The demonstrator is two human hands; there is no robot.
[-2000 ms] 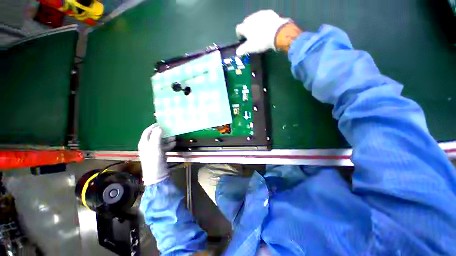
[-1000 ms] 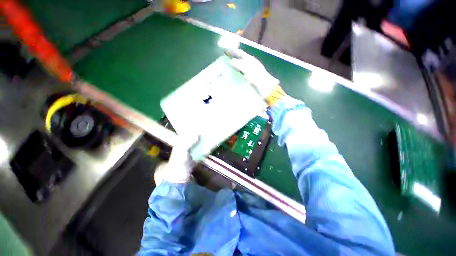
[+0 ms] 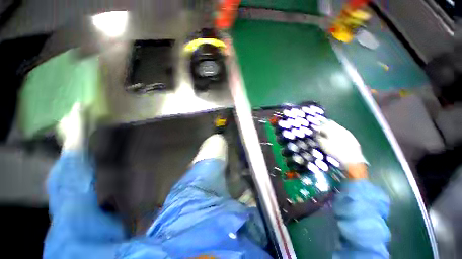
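A green circuit board (image 3: pixel 292 188) with rows of black capacitors with bright tops (image 3: pixel 300 121) lies in a black carrier (image 3: pixel 281 198) on the belt, uncovered. My right hand (image 3: pixel 340 144), in a white glove, is over the capacitors' right side; its fingertips are blurred. My left hand (image 3: pixel 74 127), gloved and blurred, is far left at the lower edge of light-green sheet material (image 3: pixel 58 91) at the steel table. I cannot tell whether its fingers grip the sheet or only touch it.
A black tray (image 3: pixel 151 66) and a round black drum with a yellow band (image 3: pixel 207 66) are on the steel table. A pale rail (image 3: pixel 252 139) edges the green belt (image 3: pixel 283 63). Red-orange and yellow objects (image 3: pixel 349 25) are at the belt's far side.
The cover sheet both hands held over the board has left it, baring the capacitors. My left hand has swung far left to the side table; my right hand stays by the board. The view has turned left.
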